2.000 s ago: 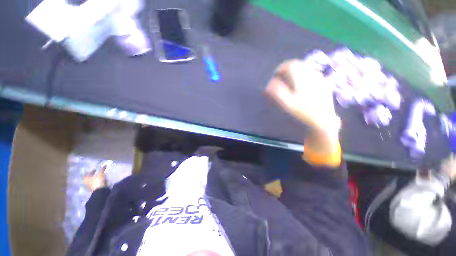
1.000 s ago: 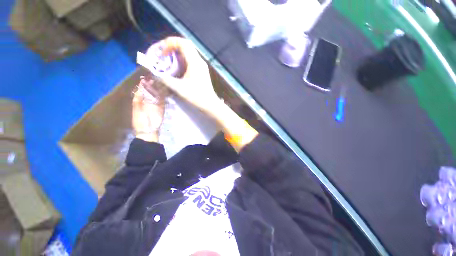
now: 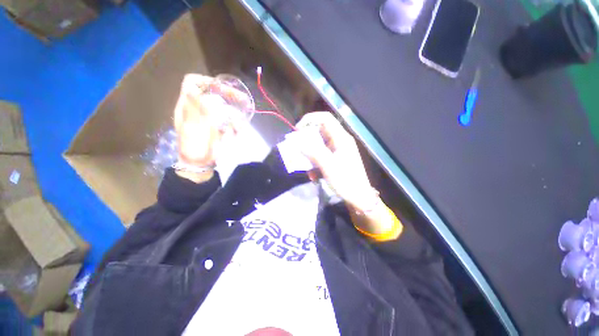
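Note:
My left hand [image 3: 196, 128] holds a clear plastic cup [image 3: 236, 98], seen by its shiny round rim, above the open carton. My right hand [image 3: 335, 154] holds a pale inner housing [image 3: 295, 152] near my chest, right of the cup and apart from it. Red lead wires [image 3: 272, 108] run from beside the housing; one strand reaches the cup's rim and another stands up with a small pale tip. The fingers hide part of both pieces. The glare blurs the housing's outline.
The open carton [image 3: 131, 147] holds glittery clear covers [image 3: 163, 154]. The metal bench edge [image 3: 368, 138] runs diagonally at my right. On the bench are a smartphone [image 3: 450, 36], a single pale unit [image 3: 399, 14], a blue-handled tool [image 3: 468, 105], a black tumbler [image 3: 548, 41] and grouped pale housings [image 3: 578, 262].
My hands have moved apart: the right went right and down with the pale housing, the left stays over the carton with the clear cup. Red wires now show between them.

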